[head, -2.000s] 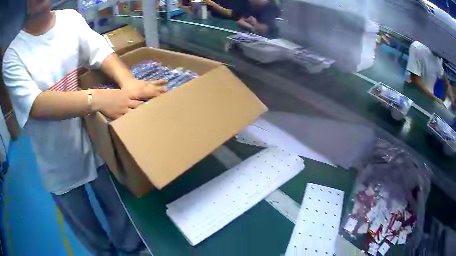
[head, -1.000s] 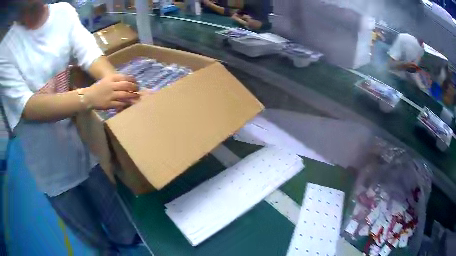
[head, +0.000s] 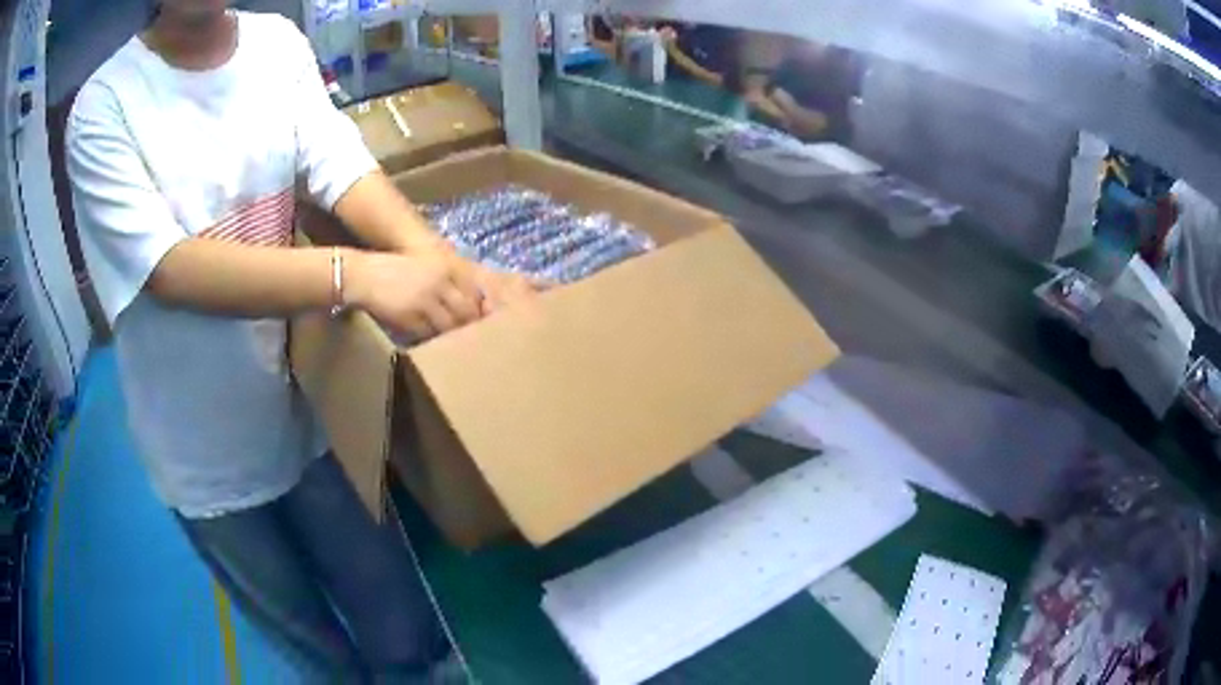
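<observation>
Neither of my hands is in the picture. Nearest in front of me, a stack of long white pad sheets with black dots (head: 730,569) lies on the green bench. A single dotted pad sheet (head: 943,626) stands to its right, cut off by the bottom edge. At the lower right is a clear bag of padded wired pieces (head: 1105,629), blurred, with white squares and dark red leads.
An open cardboard carton (head: 623,381) with rows of bubble-wrapped devices (head: 536,234) stands on the bench at centre left. Another person (head: 221,268) reaches into it. Plain greyish sheets (head: 951,435) lie behind the pad sheets. A conveyor (head: 924,288) carries trays; more people are beyond.
The view has swung left, so the carton, sheets and bag sit further right and lower. The other person's hands have moved within the carton's near side. A white sheet now shows upright by the far-right trays.
</observation>
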